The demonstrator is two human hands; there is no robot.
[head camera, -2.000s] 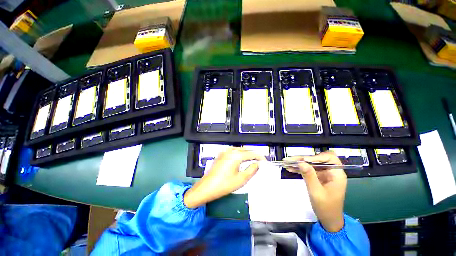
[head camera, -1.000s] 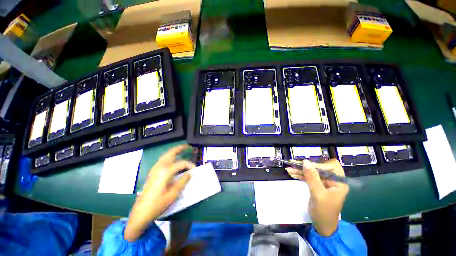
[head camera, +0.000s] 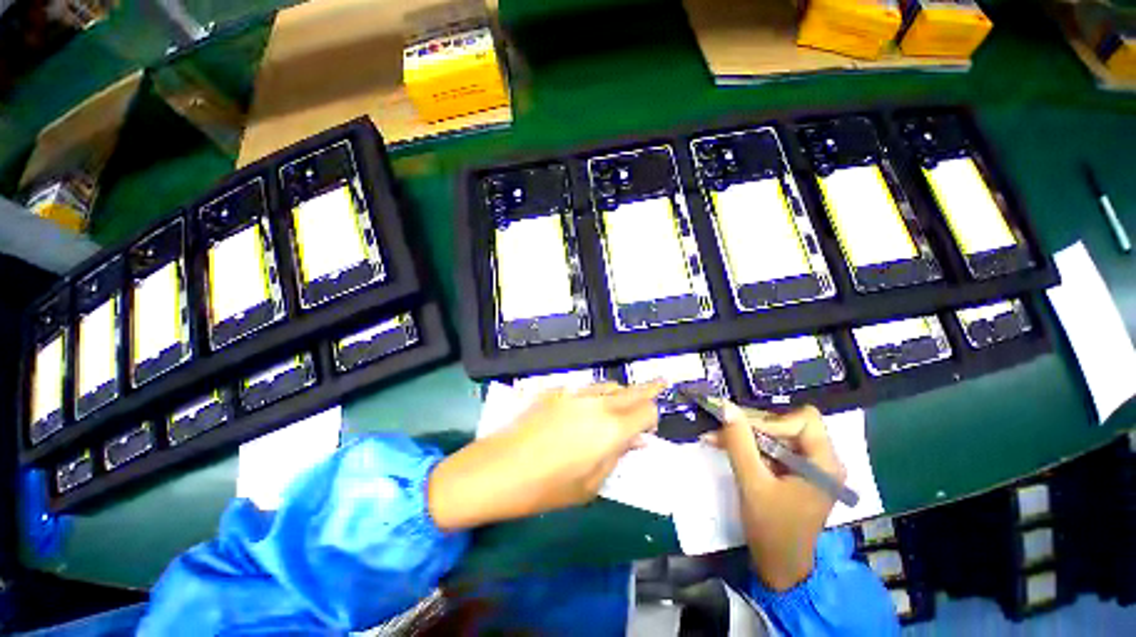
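Note:
My right hand (head camera: pixel 782 485) grips thin grey metal tweezers (head camera: pixel 797 463), their tip at the lower end of a phone (head camera: pixel 683 370) in the lower foam tray. My left hand (head camera: pixel 554 448) reaches in from the left, fingertips at the same phone, beside the tweezer tip. A white sheet (head camera: pixel 505 404) shows behind and under my left hand; whether my fingers hold it is hidden. Another white sheet (head camera: pixel 860 460) lies on the bench under my right hand. Any small part at the tweezer tip is too small to tell.
The upper foam tray (head camera: pixel 623 345) holds several phones. Stacked trays (head camera: pixel 218 363) stand at left. Yellow boxes (head camera: pixel 455 85) stand on cardboard (head camera: pixel 312 75) behind. White sheets lie at left (head camera: pixel 284 460) and right (head camera: pixel 1096 330). A pen (head camera: pixel 1112 218) lies far right.
The view has shifted and tilted. My left hand has moved right, from over the white sheet to the phone at the tweezer tip. My right hand still holds the tweezers, now angled more steeply.

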